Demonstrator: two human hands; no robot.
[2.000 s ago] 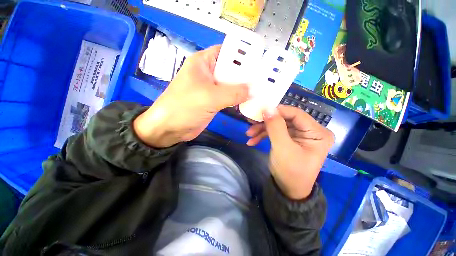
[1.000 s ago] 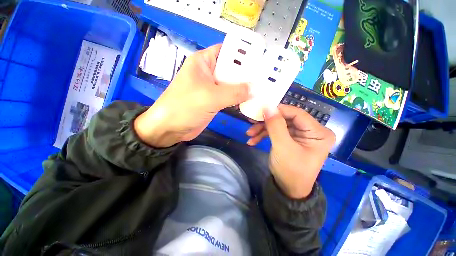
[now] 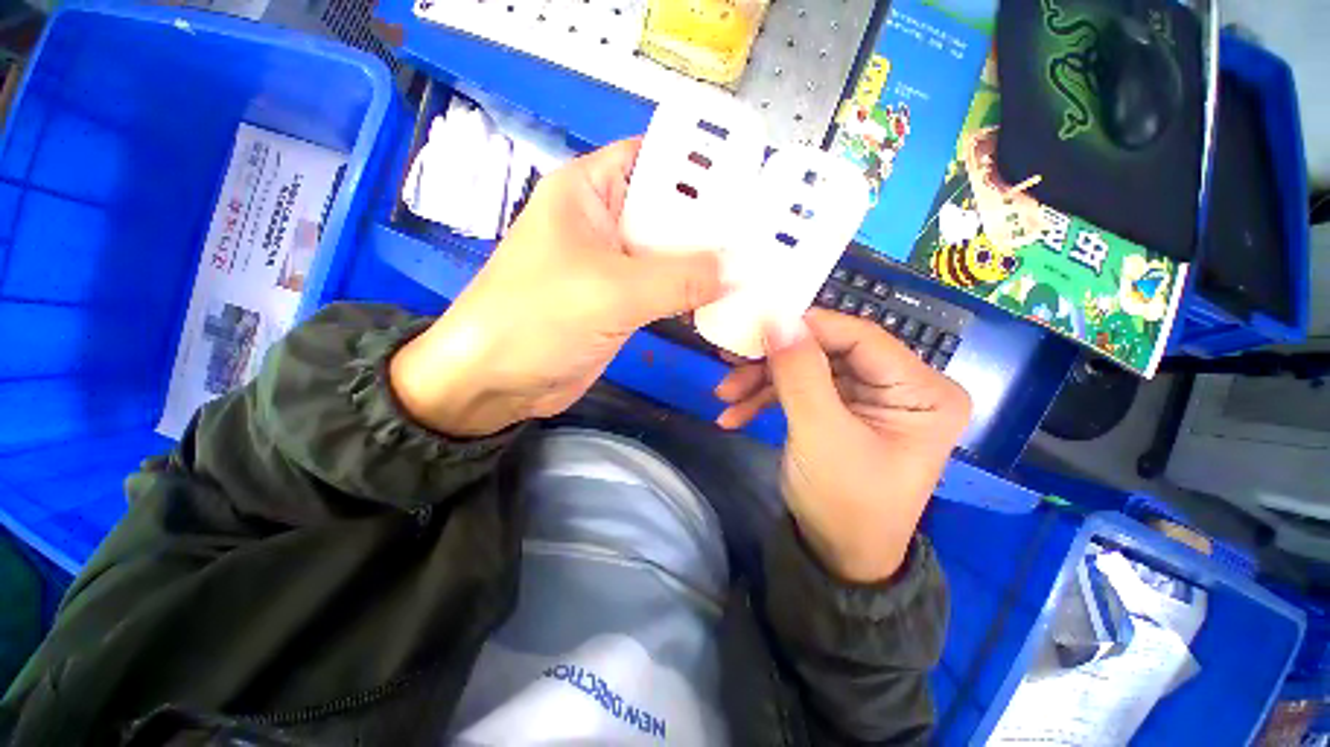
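Two white, rounded cover plates are held side by side above the bench's front edge. Each has small slots near its far end. My left hand (image 3: 547, 299) grips the left cover plate (image 3: 674, 175), with the thumb across its lower part and the fingers hidden behind. My right hand (image 3: 868, 423) pinches the near end of the right cover plate (image 3: 805, 241) between thumb and fingers. The plates meet or overlap near my left thumb; which one lies on top is hard to tell.
Behind the plates are a perforated work plate (image 3: 814, 66), a yellow block (image 3: 703, 35), booklets (image 3: 934, 88) and a black mouse pad (image 3: 1087, 161) with a mouse (image 3: 1141, 95). A keyboard (image 3: 893, 314) lies beyond my right hand. Blue bins stand left (image 3: 88, 277) and lower right (image 3: 1240, 628).
Both hands keep the same hold on the plates. The plates have tilted very slightly, and the view has barely shifted.
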